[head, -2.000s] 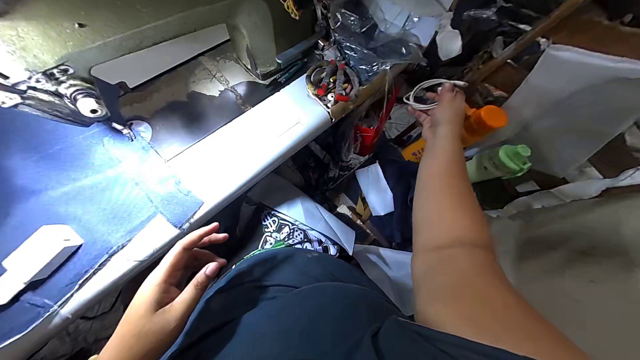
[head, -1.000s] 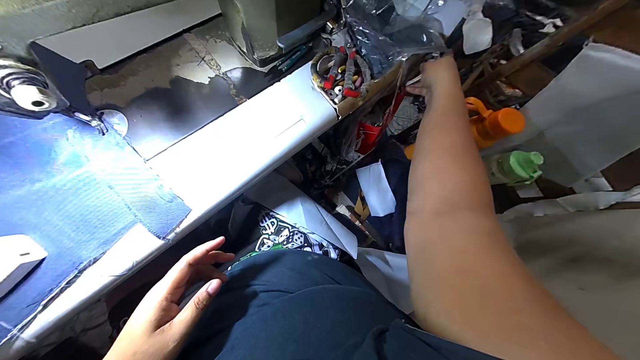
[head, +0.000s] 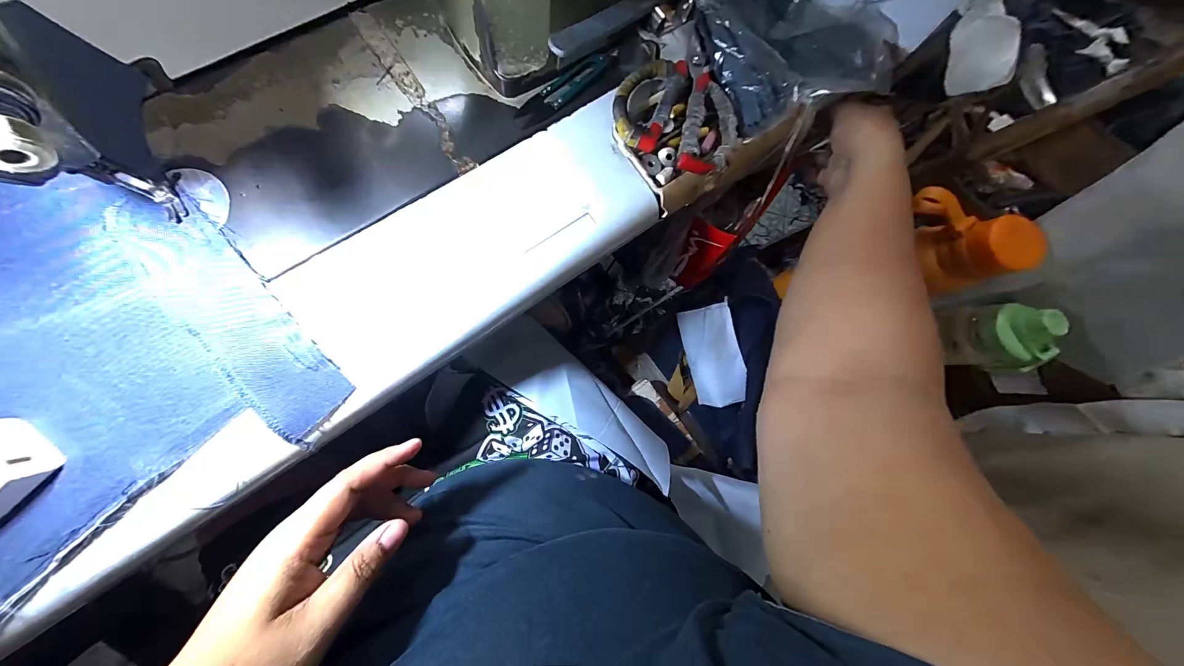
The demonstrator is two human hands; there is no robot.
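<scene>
My left hand (head: 324,546) rests by my lap, palm up with fingers apart and nothing in it. My right hand (head: 856,148) reaches down beside the table's right end, under a clear plastic bag (head: 795,55); its fingers are mostly hidden, so any hold cannot be told. Blue denim fabric (head: 157,342) lies on the white table edge (head: 481,268), its corner near the presser foot (head: 171,199) of a sewing machine. Scissors with wrapped handles (head: 689,120) stand in a holder at the table's end, left of my right hand.
An orange bottle (head: 990,242) and a green-capped bottle (head: 1017,335) lie right of my forearm. A red item (head: 705,252) hangs below the table end. A white block-like object (head: 23,462) sits on the denim. A wooden bar (head: 1064,106) crosses the upper right.
My right hand held a looped white cord two seconds ago; now it is further in beside the bag, and the cord is out of sight. My left hand stays by my lap. The view has shifted somewhat.
</scene>
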